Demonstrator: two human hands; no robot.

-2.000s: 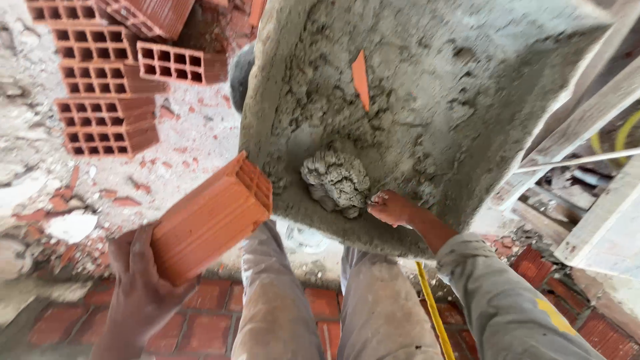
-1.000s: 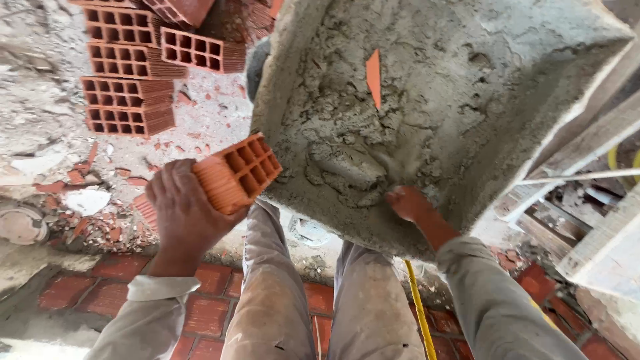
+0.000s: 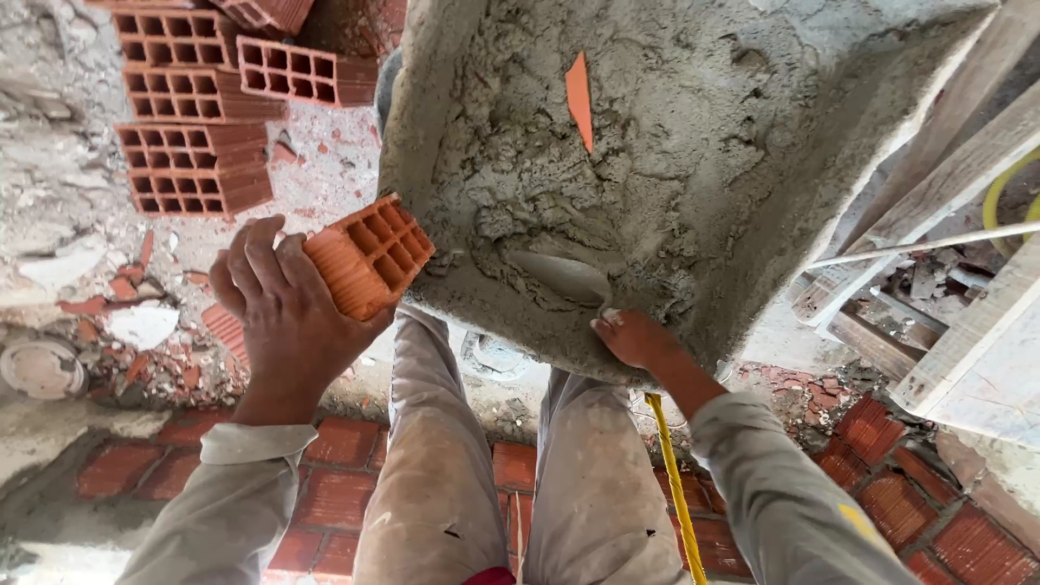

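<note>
My left hand [image 3: 296, 313] grips a hollow clay brick [image 3: 370, 256], its open cells facing up and right, beside the near left rim of a mortar trough [image 3: 520, 345]. Inside the trough, my right hand [image 3: 638, 341] is closed around the handle of a trowel, mostly hidden by the fingers. The trowel's blade [image 3: 565, 276] lies flat on the grey wet mortar [image 3: 650, 179], pointing left, smeared with it. An orange brick shard [image 3: 579, 101] lies on the mortar further back.
Several hollow bricks [image 3: 195, 171] are stacked at the upper left, with rubble [image 3: 138, 301] nearer. Wooden boards [image 3: 934, 203] stand right of the trough. A yellow strap [image 3: 678, 487] hangs by my right leg. Brickwork [image 3: 341, 443] runs below, near my legs.
The left hand's hold on the brick has turned, so its cells now face me more. The heaped mortar lump near my right hand has been flattened, and the trowel blade now shows.
</note>
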